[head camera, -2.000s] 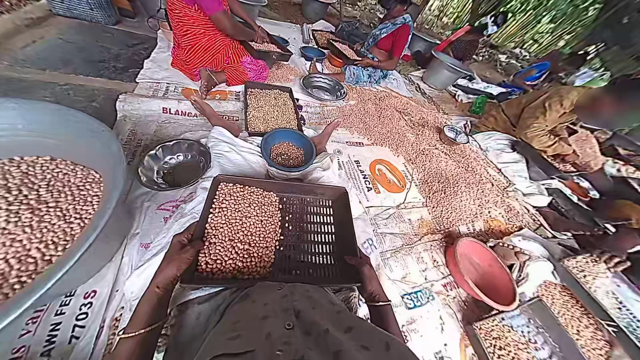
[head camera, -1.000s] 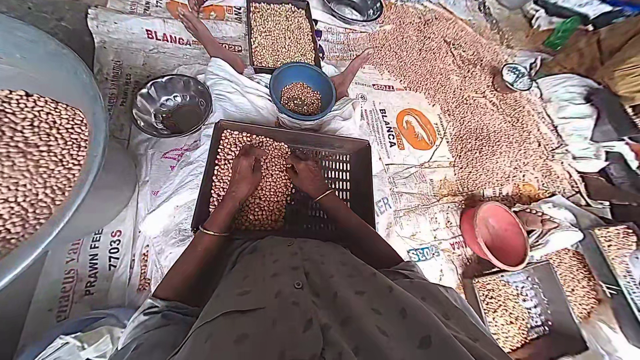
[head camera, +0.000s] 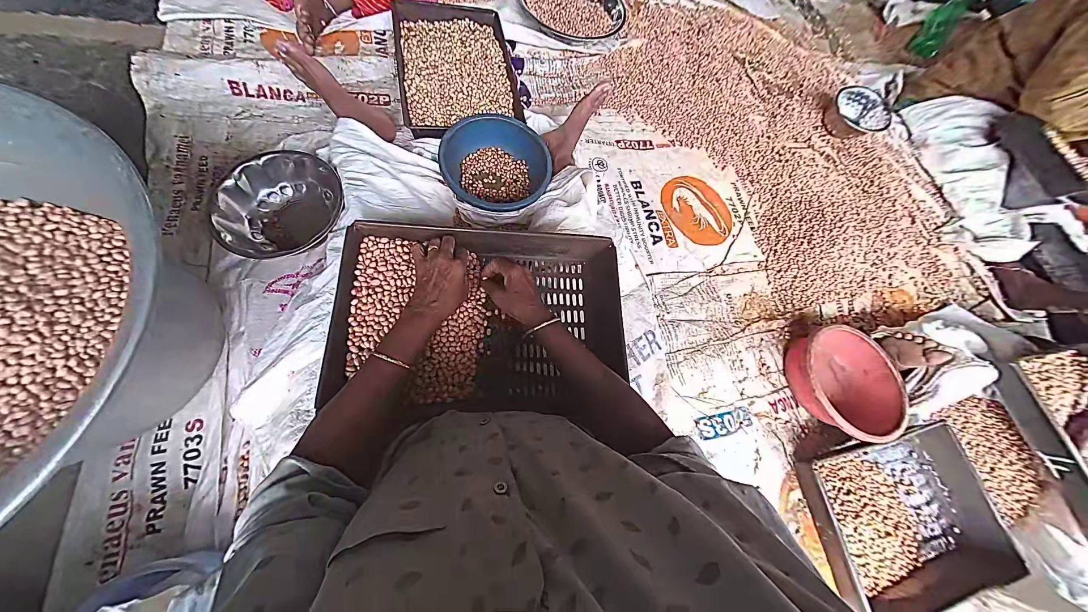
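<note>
A black slotted plastic tray (head camera: 616, 340) lies before my body, its left part covered by pinkish-brown nuts or beans (head camera: 378, 289). My left hand (head camera: 440, 276) rests on the pile with its fingers bent down into it. Just right of it, my right hand (head camera: 512, 291) is at the pile's right edge, thumb and fingers close together; whether it pinches a nut cannot be seen. Beyond the tray stands a blue plastic bowl (head camera: 450, 161) part filled with similar nuts. A dark fluted metal bowl (head camera: 242, 200) with a few dark bits in it sits to the upper left.
A large metal basin (head camera: 127, 170) of nuts stands at left. Ahead is another nut tray (head camera: 518, 102). Nuts are spread over printed sacks (head camera: 620, 212) at upper right. A reddish plastic bowl (head camera: 858, 382) and a tray (head camera: 986, 544) lie at right, near another person's hand (head camera: 914, 350).
My hands have gone from the tray's outer sides onto the nuts inside it. Within the last second, my left hand has shifted a little toward the right. The view has tilted down.
</note>
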